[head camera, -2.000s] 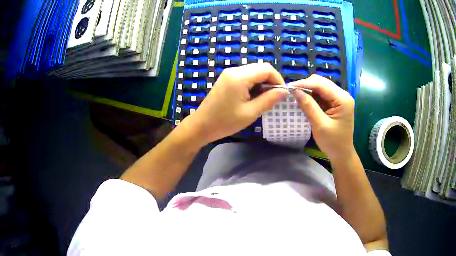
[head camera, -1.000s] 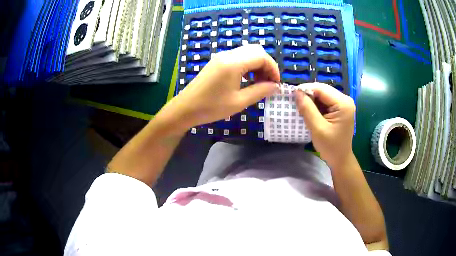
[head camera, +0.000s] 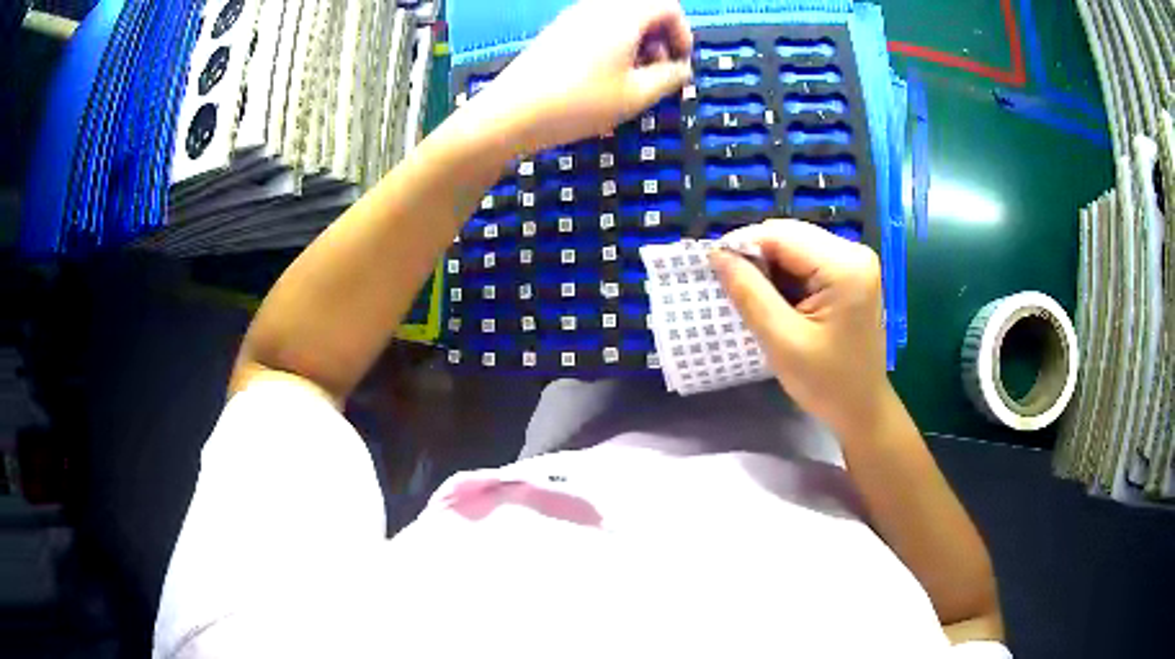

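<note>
The black parts tray [head camera: 670, 167] has blue showing in its openings and small white square labels dotted in rows, mostly over its left and middle. My left hand [head camera: 606, 64] is over the tray's upper middle, thumb and finger close together. A small white label [head camera: 689, 93] is right at these fingertips, on or just above the tray; whether they grip it cannot be told. My right hand [head camera: 818, 303] pinches the top of the white label strip [head camera: 696, 322], a grid of small dark squares, over the tray's near edge. My left hand and forearm hide the tray's upper left.
Blue corrugated sheets [head camera: 893, 129] lie under the tray. Thick layered stacks stand at left [head camera: 290, 116] and right [head camera: 1121, 348], with blue sheets [head camera: 110, 116] at far left. A label roll [head camera: 1021, 361] lies at right on the green bench [head camera: 954, 270].
My left hand has left the label strip and moved up and forward over the tray. My right hand still holds the strip, now slightly lower and further left.
</note>
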